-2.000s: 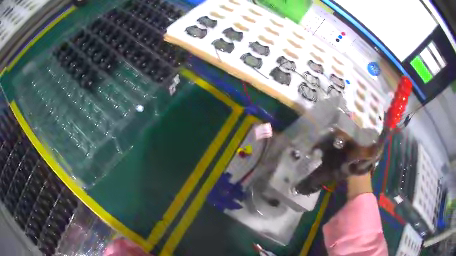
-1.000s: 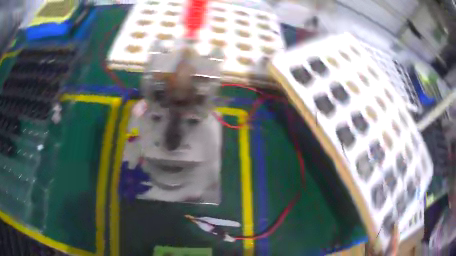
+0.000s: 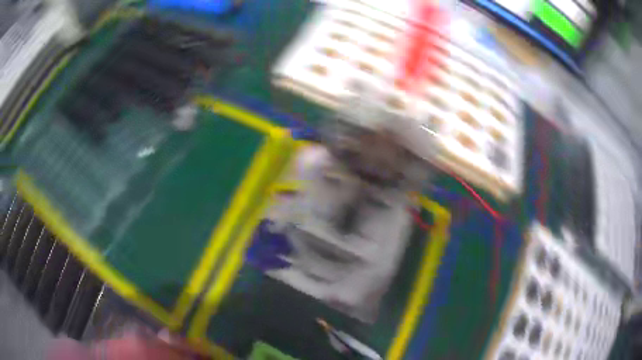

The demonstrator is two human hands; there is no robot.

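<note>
The frame is blurred. The toggle clamp test fixture (image 3: pixel 345 239) stands on the green mat, its red handle (image 3: pixel 422 49) pointing up and back. No hand touches it. A white foam tray (image 3: pixel 310 67) with tan pockets lies behind it. Another foam tray (image 3: pixel 556 309), with dark parts in its left rows, is cut off at the lower right. A blurred pink-red shape at the bottom left edge looks like my left sleeve (image 3: pixel 67 348) and part of my left hand (image 3: pixel 144 348); its fingers are not readable. My right hand is out of view.
A clear blister tray (image 3: pixel 77 169) with black parts (image 3: pixel 127 77) lies left. Blue tape (image 3: pixel 269 246) is beside the fixture base. Red wires (image 3: pixel 471 193) cross the mat at right. A pale pointed tool (image 3: pixel 348 341) lies in front. A monitor (image 3: pixel 556 21) stands at the back right.
My right hand has left the fixture and the picture. The foam tray with dark parts has gone from behind the fixture to the right, showing a tan-pocketed tray there. The view has swung.
</note>
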